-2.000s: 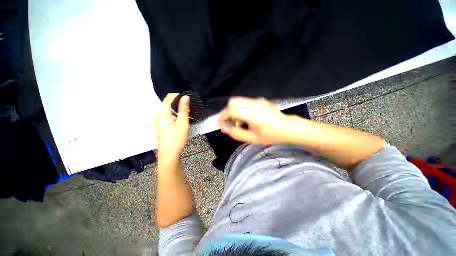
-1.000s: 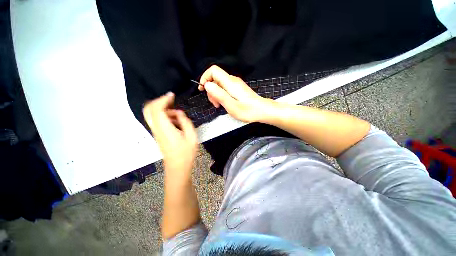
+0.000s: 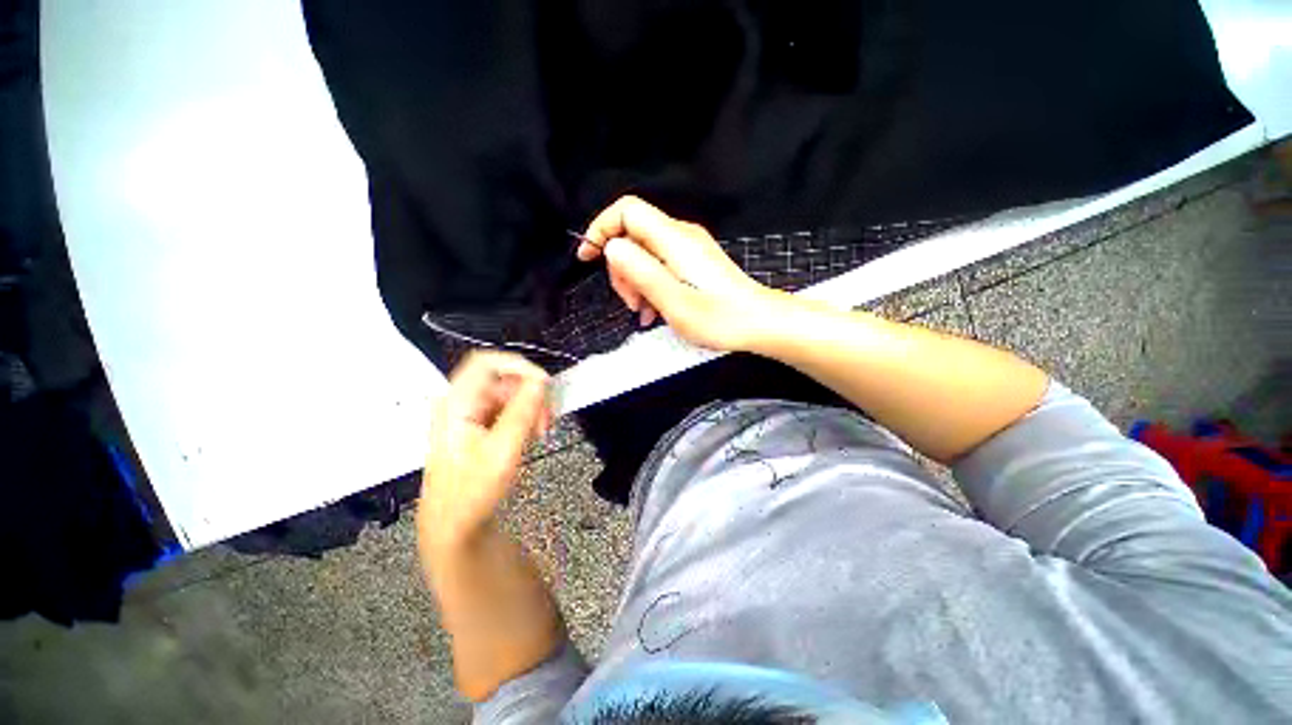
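Note:
A large black garment (image 3: 907, 113) lies over the table, plain side up. Its near border shows checked fabric (image 3: 815, 255) with a fine pale grid. A pale curved loose thread (image 3: 496, 343) lies on its lower left part. My right hand (image 3: 673, 276) is closed on the thread snips, over the near border; only a thin tip (image 3: 578, 237) shows past the fingertips. My left hand (image 3: 489, 425) is at the table edge, just below the thread, fingers curled and slightly blurred. I cannot tell if it pinches anything.
The white table (image 3: 213, 269) has its near edge in front of me. Dark cloth heaps (image 3: 64, 482) are at the far left. A red and blue stool (image 3: 1226, 475) stands at right on the speckled floor (image 3: 1049, 283). Dark threads stick to my grey shirt.
The cloth shifted left, and its checked border came into view. My right hand moved up onto the cloth. My left hand let go of the cloth and moved down towards me. The curved thread now shows.

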